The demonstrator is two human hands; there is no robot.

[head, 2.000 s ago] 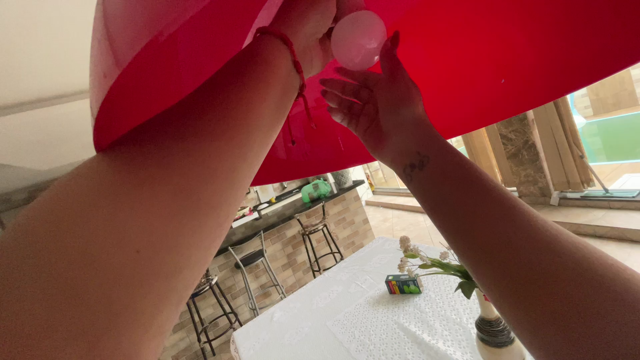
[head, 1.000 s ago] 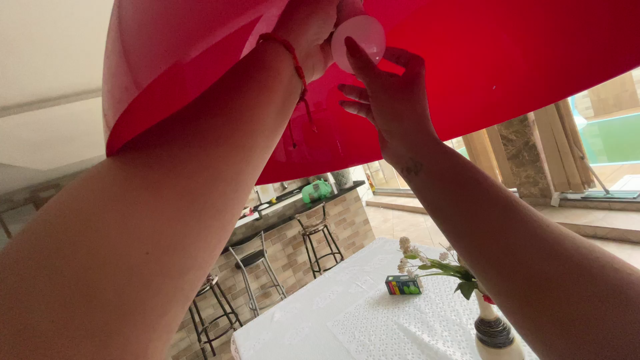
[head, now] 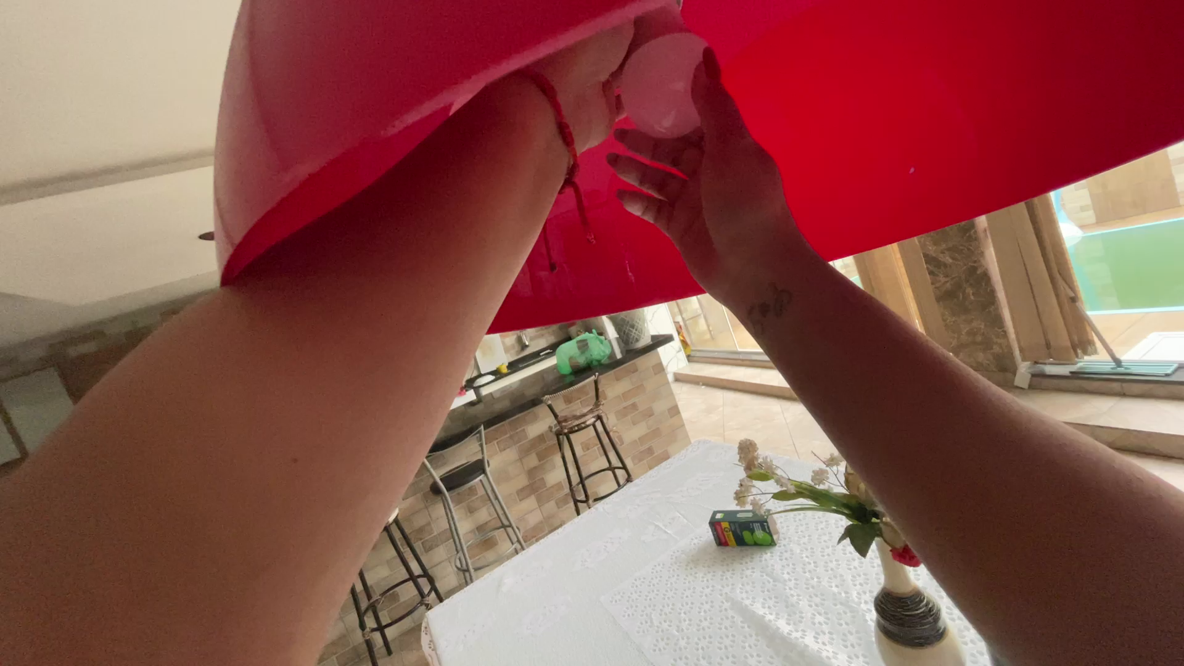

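A large glossy red dome lampshade [head: 888, 111] hangs overhead, its rim crossing the view. Inside it is a round white light bulb [head: 661, 88]. My left hand [head: 592, 79], with a red cord bracelet at the wrist, reaches up inside the shade beside the bulb's upper left; its fingers are mostly hidden, so its grip is unclear. My right hand [head: 708, 176] is at the bulb's right and lower side, palm toward it, the thumb against or very near the glass and the other fingers spread below. A small dark green box [head: 743, 529] lies on the table below.
Below stands a table with a white lace tablecloth [head: 573, 592], bearing a vase [head: 911, 620] of flowers. Beyond are bar stools [head: 578, 421] along a brick-faced counter [head: 647, 398] with a green plastic bag [head: 583, 352]. Glass doors and a pool [head: 1133, 268] appear at right.
My right hand's fingers, bent at the bulb's right side a second ago, are now spread below it. The shade's near rim has shifted and now covers more of my left hand.
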